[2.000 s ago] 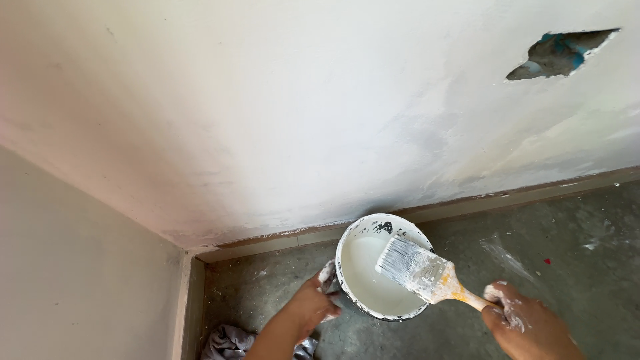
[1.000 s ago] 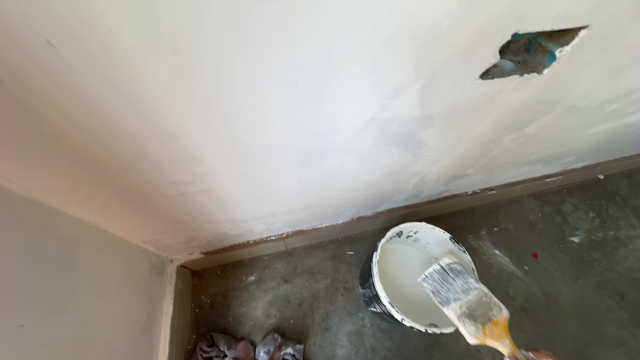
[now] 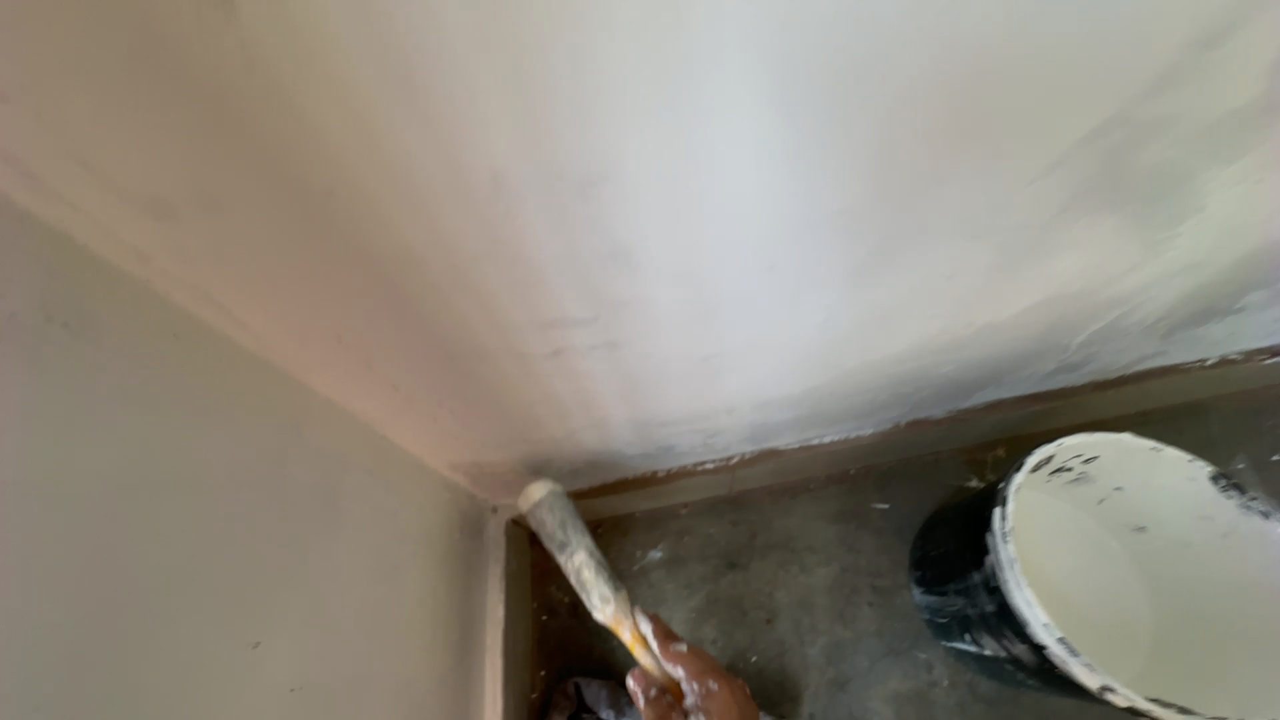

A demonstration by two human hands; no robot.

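My right hand [image 3: 695,680], spotted with white paint, is closed on the handle of a paintbrush [image 3: 580,555]. The brush is seen edge-on and slants up to the left. Its bristle tip lies at the foot of the white-coated wall [image 3: 720,260], near the corner; whether it touches the wall I cannot tell. To the right, on the floor, a black bucket [image 3: 960,580] with a paint-smeared white rim holds white paint [image 3: 1080,580]. My left hand is not in view.
A second wall [image 3: 220,500] meets the coated wall at the left corner. A skirting [image 3: 760,475] runs along the foot of the coated wall. On the grey floor [image 3: 800,590], a crumpled cloth [image 3: 590,700] shows partly at the bottom edge.
The brush has moved from over the bucket left to the wall corner. My left hand, beside the bucket two seconds ago, is out of view. The view has shifted toward the corner.
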